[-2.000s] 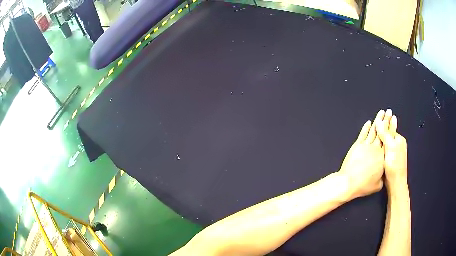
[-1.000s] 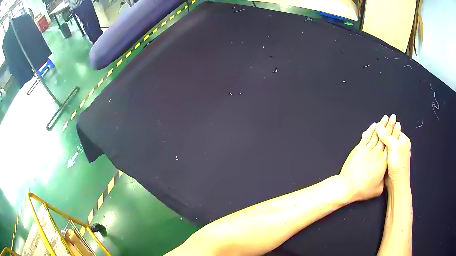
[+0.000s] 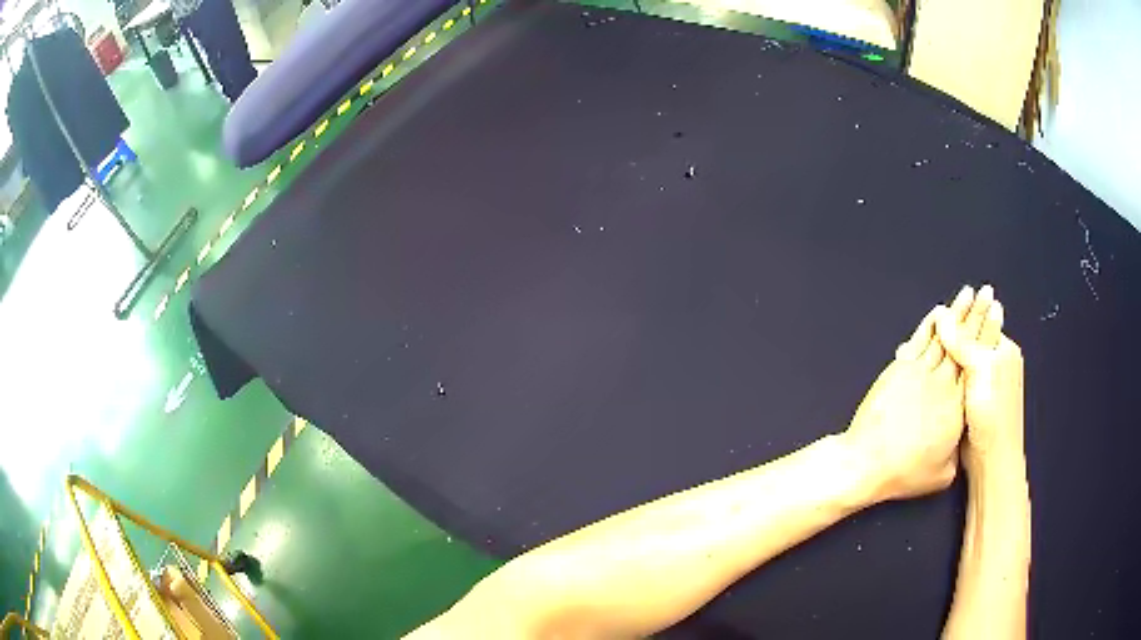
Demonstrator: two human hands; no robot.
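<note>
A wide dark cloth (image 3: 538, 275) covers the table in front of me, with small pale specks and thread ends on it. My left hand (image 3: 911, 419) and my right hand (image 3: 995, 381) are bare and clasped palm to palm over the right part of the cloth. Their fingers are close together and partly overlap, pointing away from me. No object shows in either hand; the space between the palms is hidden.
A padded purple bar (image 3: 332, 75) is beyond the cloth's upper left edge. A yellow-framed trolley (image 3: 125, 550) with brown contents stands on the green floor at lower left. A metal stand (image 3: 157, 263) with dark garments is at upper left. A cream panel (image 3: 976, 56) is at the far edge.
Compared with two seconds ago, my clasped hands are slightly lower and their fingers are folded closer together. Since one second ago they have hardly moved.
</note>
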